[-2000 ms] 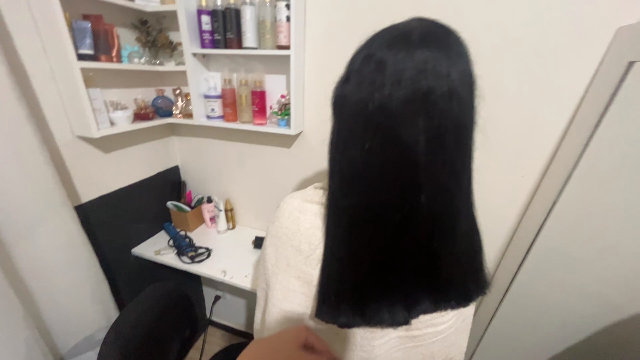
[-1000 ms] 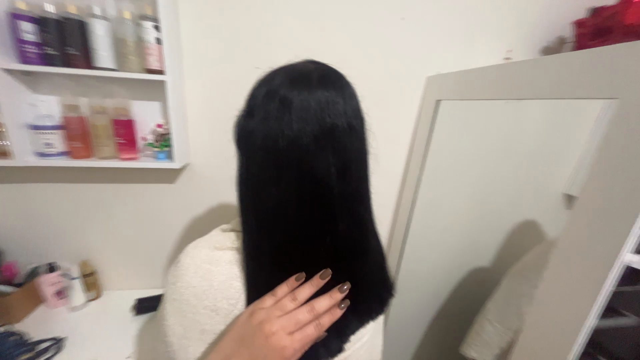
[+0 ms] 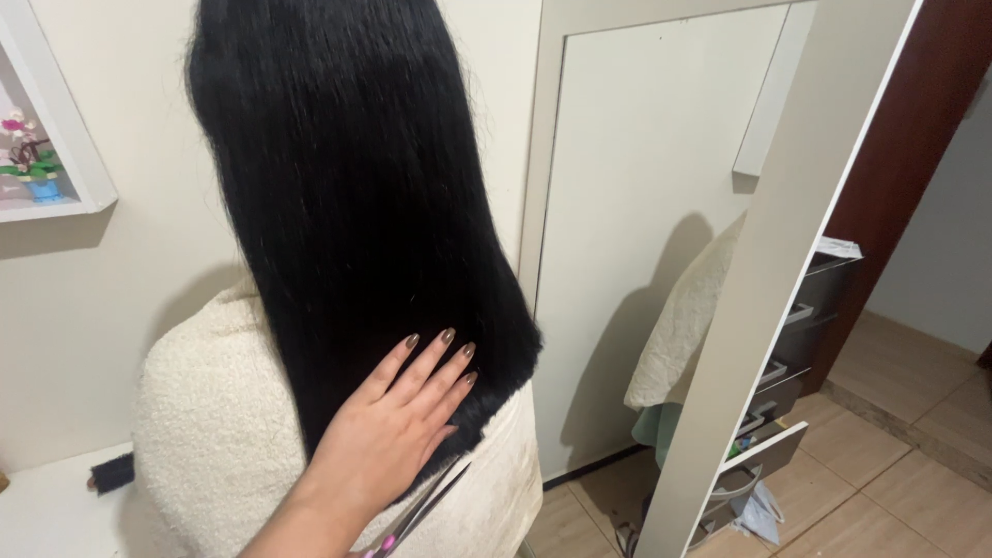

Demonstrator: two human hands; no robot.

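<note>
Long straight black hair (image 3: pixel 349 194) hangs down the back of a seated person, over a cream towel (image 3: pixel 209 395) on the shoulders. My left hand (image 3: pixel 395 426) lies palm down on the lower hair, its fingers slightly spread and pointing up and right. Just below the hair's slanting cut edge are metal scissors (image 3: pixel 422 508) with pink parts near the pivot, their blades narrowly parted and tips pointing up and right. Only a sliver of my right hand (image 3: pixel 360 554) shows at the bottom edge, at the scissors; the rest is hidden or out of frame.
A framed mirror (image 3: pixel 628 194) stands at the right, reflecting the towel. Behind it is a dark drawer unit (image 3: pixel 802 341) with a drawer pulled out (image 3: pixel 763 449). At left are a white wall shelf (image 3: pixel 97 182) and a white tabletop (image 3: pixel 46 504) with a dark brush (image 3: pixel 112 474).
The scissors have come into view below the hair. My left hand, low in the frame two seconds ago, came onto the hair and still rests there. The view has shifted right and closer.
</note>
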